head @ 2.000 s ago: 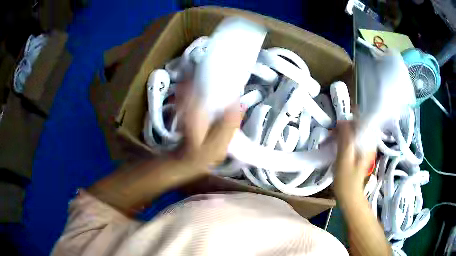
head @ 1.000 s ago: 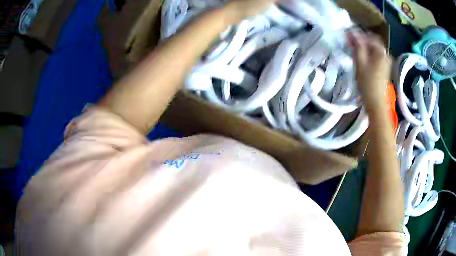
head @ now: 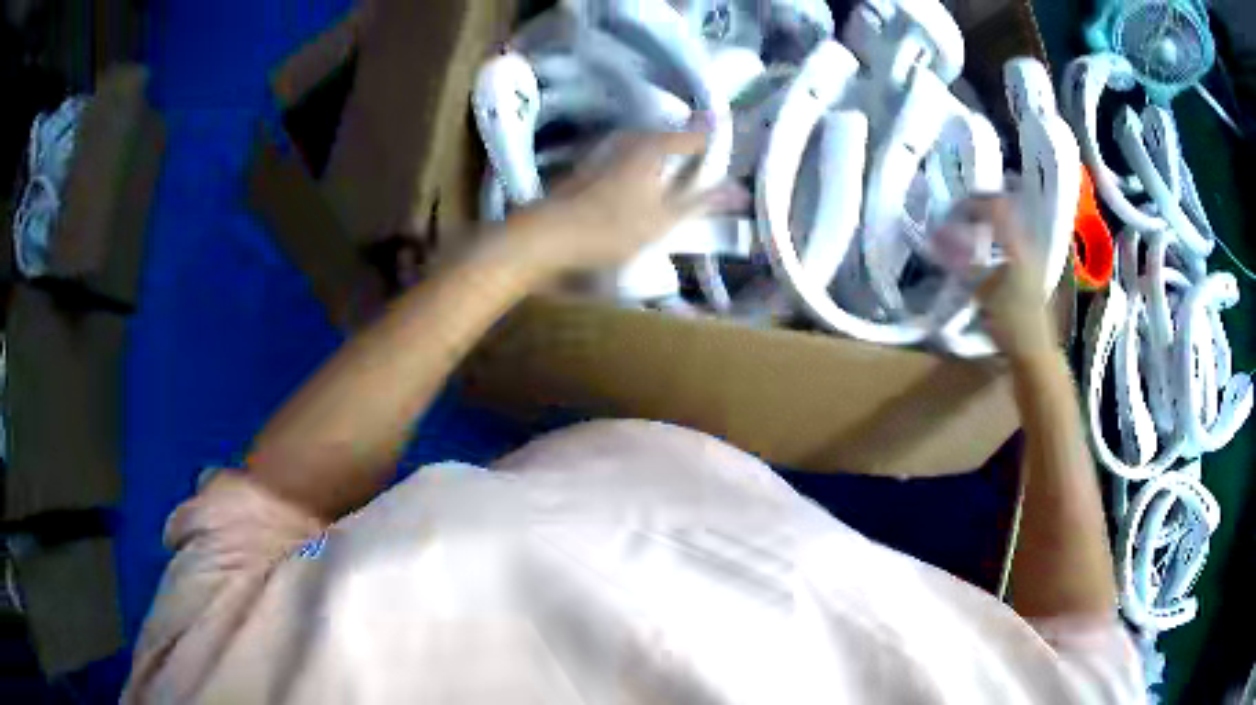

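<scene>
White neck fans (head: 827, 207) lie tangled in a large open carton (head: 744, 400) in front of me, filling it up to about its rim. My left hand (head: 627, 207) is blurred and reaches over the near left part of the heap, its fingers among the white bands. My right hand (head: 999, 262) is at the near right part, its fingers bent at a white band. Blur and overlap hide whether either hand grips a neck fan.
More neck fans (head: 1157, 344) lie in a row on the dark worktop at the right. An orange tape dispenser (head: 1091, 234) is between carton and row. A teal desk fan (head: 1161, 41) is at the top right. Smaller cartons (head: 69, 372) stand at the far left on the blue floor.
The white unit held up between my hands two seconds ago is no longer raised. Since one second ago, both hands have come back towards me over the carton's near side.
</scene>
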